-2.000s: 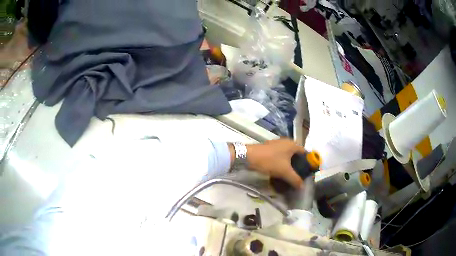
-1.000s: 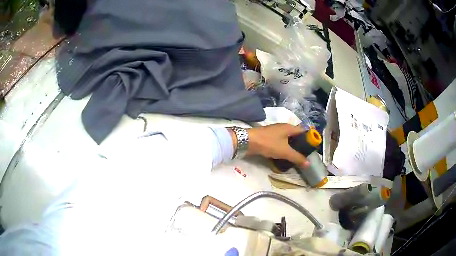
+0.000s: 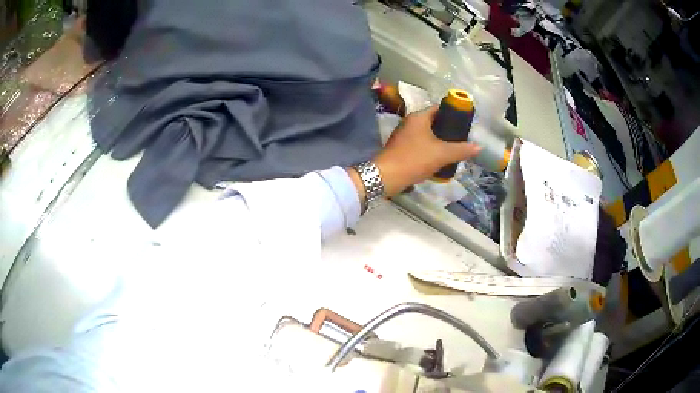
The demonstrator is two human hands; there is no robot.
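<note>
My left hand (image 3: 418,150), with a metal watch at the wrist, reaches in from the left. It is closed around a dark thread cone with orange ends (image 3: 454,119), held upright over the far table edge. A blurred grey cone with an orange end (image 3: 491,153) is just right of the thumb; whether the hand also grips it cannot be told. My right hand is not in view. A pale blue sleeve (image 3: 61,361) shows at the lower left, and glare washes out the area beside it.
Dark grey cloth (image 3: 245,69) lies at the far left. Clear plastic (image 3: 476,80) and a paper-covered carton (image 3: 556,215) are beyond the hand. A curved metal tube (image 3: 407,307) and machine parts are near the bottom. Grey (image 3: 541,307) and white cones (image 3: 572,361) stand lower right.
My left hand went from the near cone group back to mid-table, then up and away past the table edge, carrying the dark cone. The grey cone moved the same way.
</note>
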